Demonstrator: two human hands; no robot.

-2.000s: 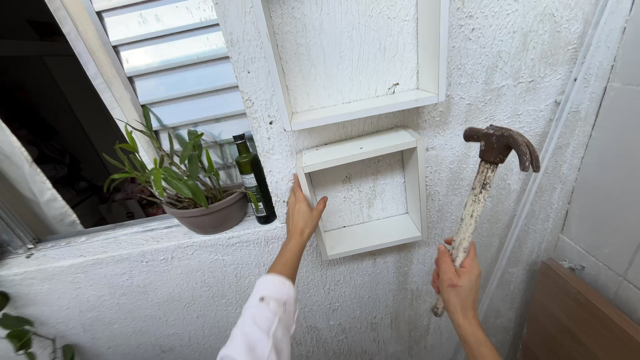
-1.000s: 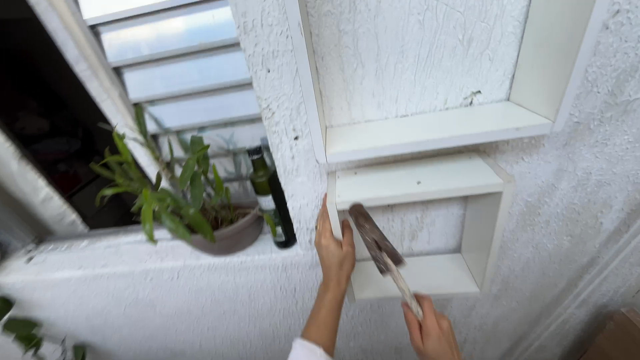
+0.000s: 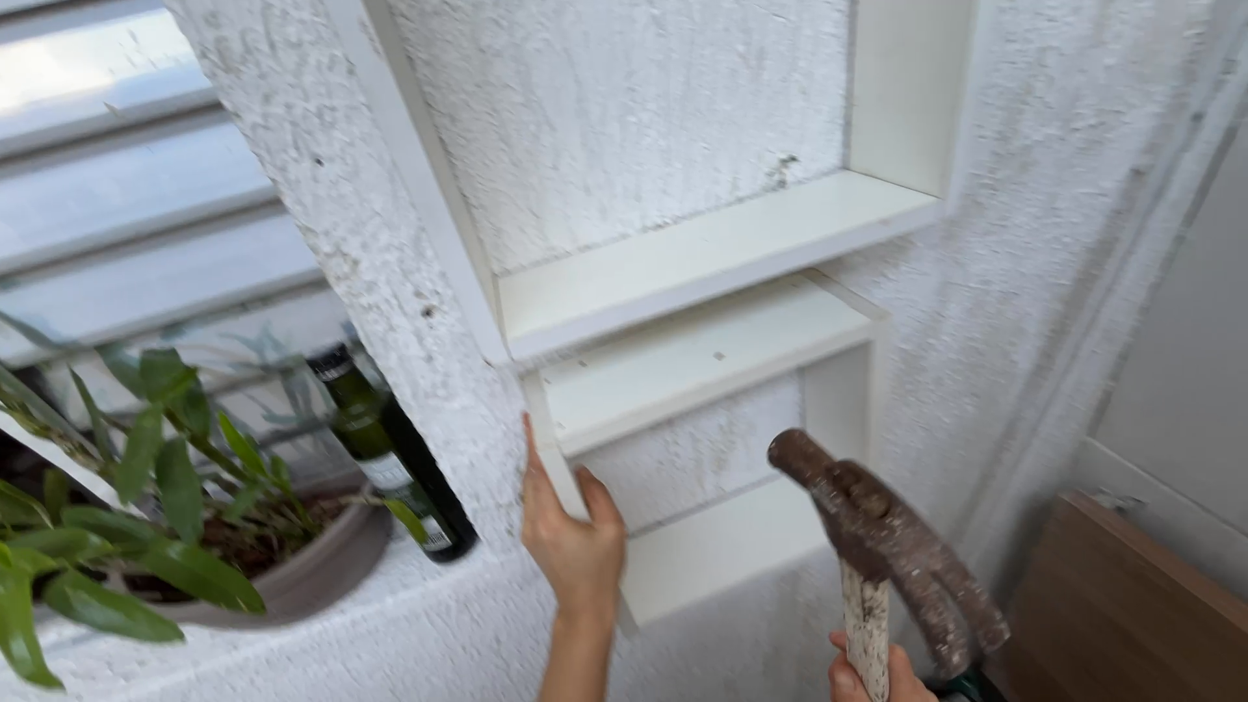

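My left hand (image 3: 575, 541) grips the left side panel of a small white box shelf (image 3: 717, 361) against the rough white wall, fingers outside and thumb at the inner edge. My right hand (image 3: 882, 678), at the bottom edge, is closed around the paint-spattered handle of a rusty claw hammer (image 3: 868, 526). The hammer head is raised in front of the small shelf's lower right part and hides that corner. Directly above is a larger white box shelf (image 3: 721, 263), its bottom board close over the small shelf's top board.
On the window ledge at left stand a potted plant (image 3: 322, 575) and a dark green glass bottle (image 3: 395, 458), beside a louvered window (image 3: 136, 166). A brown wooden panel (image 3: 1121, 604) leans at the lower right, near the tiled wall (image 3: 1189, 390).
The hammer was held off to the right, then its head was at the small shelf's left inner side; now it is back to the right. My left hand stays on the shelf's side. The view has come closer.
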